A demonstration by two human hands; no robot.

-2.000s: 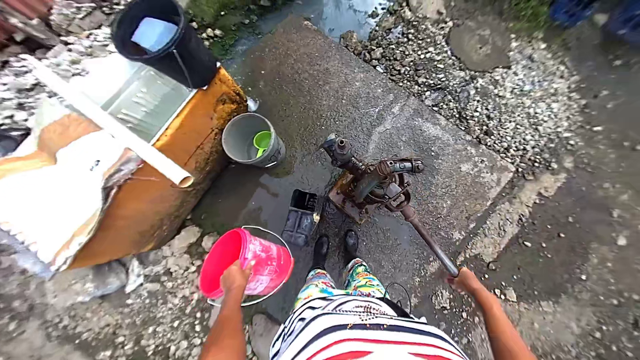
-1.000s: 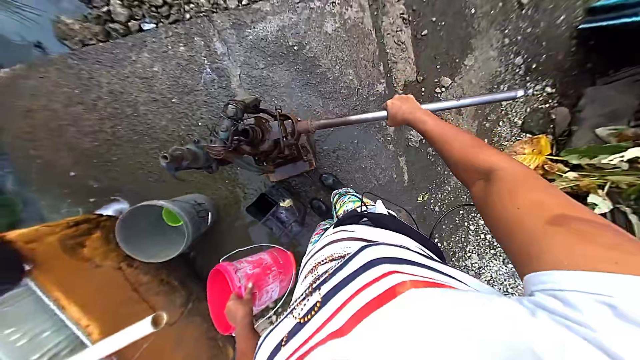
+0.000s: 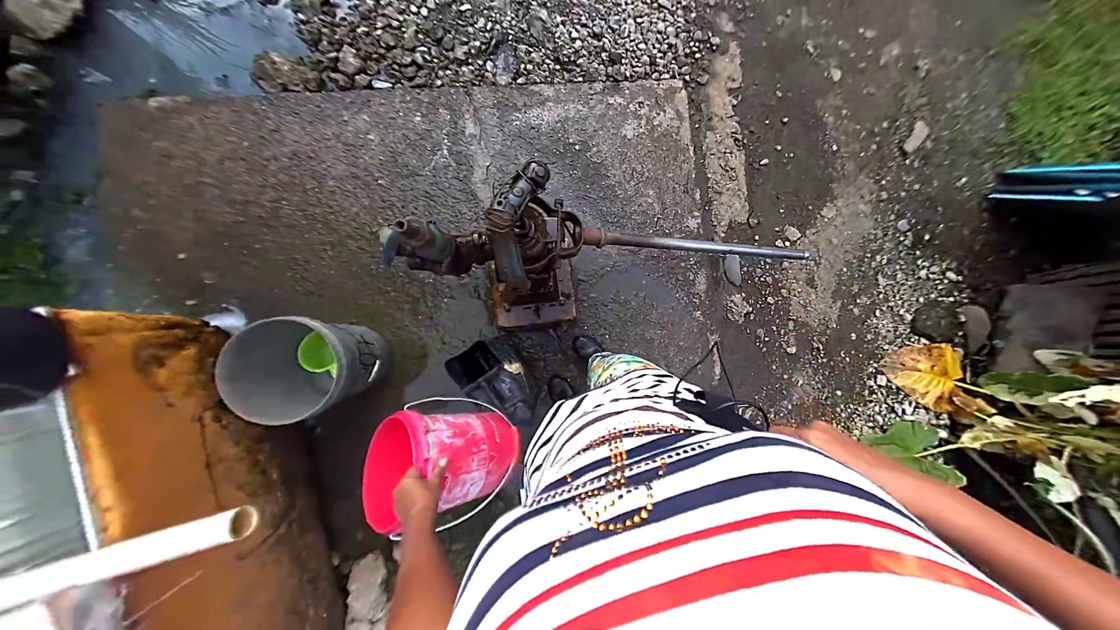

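Observation:
With my left hand [image 3: 420, 490] I hold the pink plastic bucket [image 3: 468, 455] by its rim, the mouth turned to the left. Past my feet stands a rusty metal hand pump [image 3: 525, 245] on a base plate, its long metal handle [image 3: 700, 247] pointing right with nobody holding it. My right hand [image 3: 801, 430] is low beside my hip, mostly hidden by the striped shirt, so its fingers do not show clearly. A grey bucket [image 3: 271, 372] with a green dipper [image 3: 317, 353] inside is left of the pump. A black container [image 3: 481, 363] sits just below the pump base.
An orange-brown block [image 3: 166, 420] with a white pipe [image 3: 131, 556] across it occupies the lower left. Gravel [image 3: 516, 44] and water [image 3: 192, 44] border the concrete slab [image 3: 262, 175] at the top. Leafy plants [image 3: 927, 376] are at the right.
My right hand has let go of the pump handle and dropped to my side. My left hand still holds the pink bucket. The view has turned.

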